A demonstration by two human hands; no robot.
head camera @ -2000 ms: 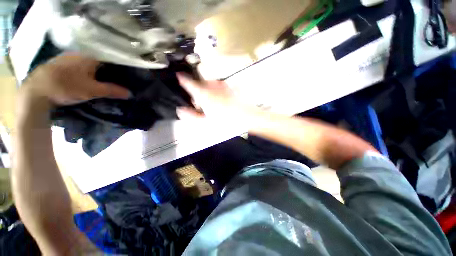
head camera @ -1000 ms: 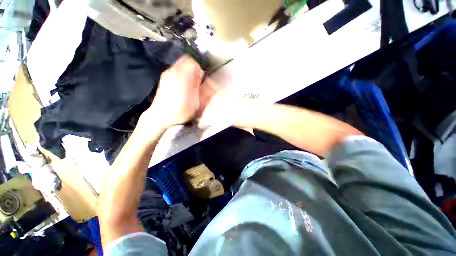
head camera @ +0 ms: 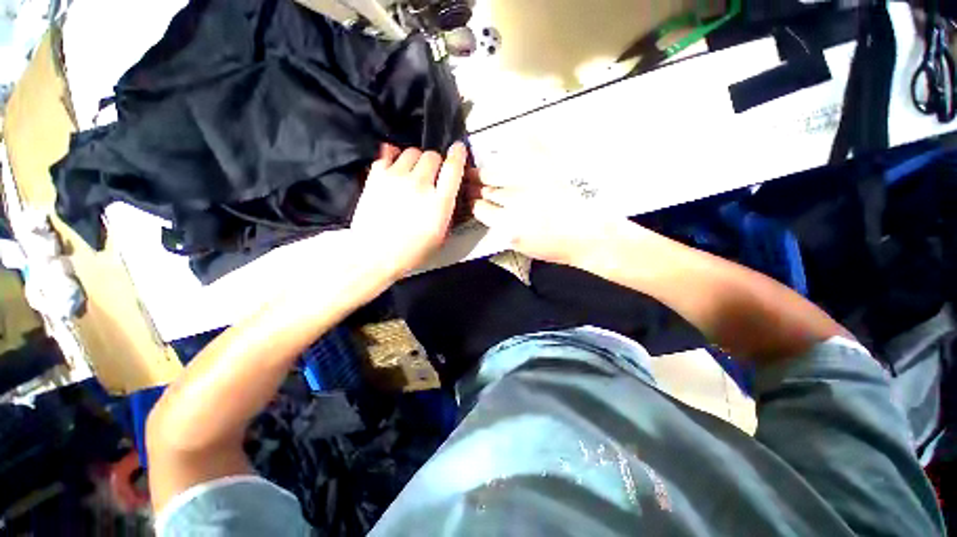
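A large black garment piece [head camera: 252,115] lies bunched on the white table, left of and below the presser foot area [head camera: 458,40]. My left hand [head camera: 411,205] rests on its right edge, fingers bent over the cloth. My right hand [head camera: 525,218] is close beside it, fingertips at the same edge; the cloth between the hands is mostly hidden. Flat black strips [head camera: 779,82] lie to the right of the needle area.
Green snips [head camera: 701,34] lie under the machine arm. Scissors [head camera: 933,79] and a hanging black band [head camera: 869,84] are at the right. Brown cardboard [head camera: 105,283] is at the left. A blue crate [head camera: 332,362] with dark cloth is below the table.
Since two seconds ago the garment has spread out left of the needle. My left hand has moved right from its far side and now lies close to my right hand at the edge.
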